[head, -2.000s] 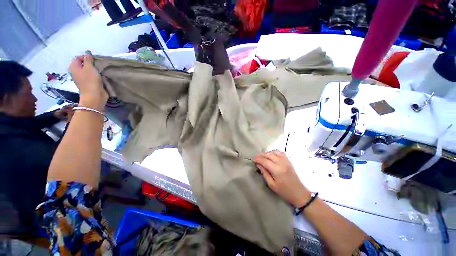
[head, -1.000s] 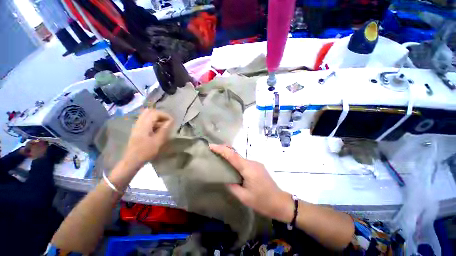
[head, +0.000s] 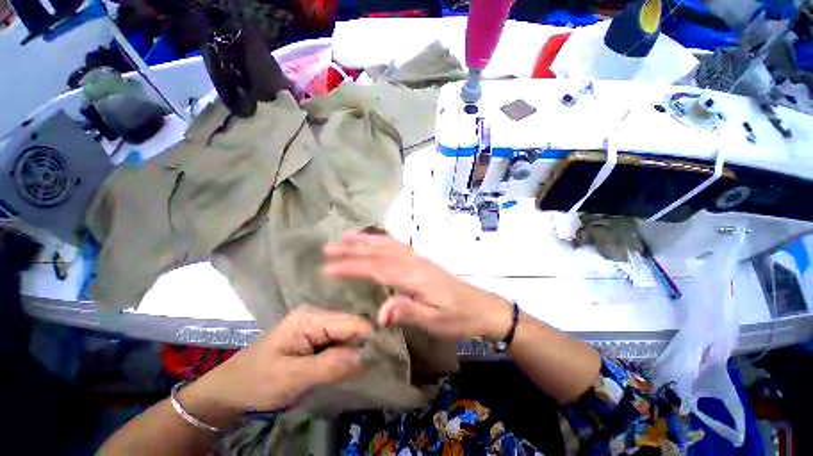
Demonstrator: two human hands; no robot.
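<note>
The olive-khaki garment (head: pixel 343 160) lies spread in folds left of the machine head and hangs over the table's front edge. My left hand (head: pixel 303 356) is over its front part with fingers curled and thumb near the fingertips. Whether cloth is pinched between them cannot be told. My right hand (head: pixel 406 285) is just right of it, slightly blurred, fingers apart and pointing left over the cloth, with nothing seen in it. The presser foot area (head: pixel 463 203) is to the right, with no garment under it.
The white sewing machine (head: pixel 570 107) carries a strapped phone (head: pixel 642 189). Olive scraps (head: pixel 611 239) and a pen (head: pixel 664 278) lie below it. A plastic bag (head: pixel 704 329) hangs at right. A grey motor housing with a fan grille (head: pixel 43 176) stands at far left.
Both hands have come down toward the table's front edge. The cloth my left hand held raised now lies on the table at left. My right fingers have spread off the cloth edge.
</note>
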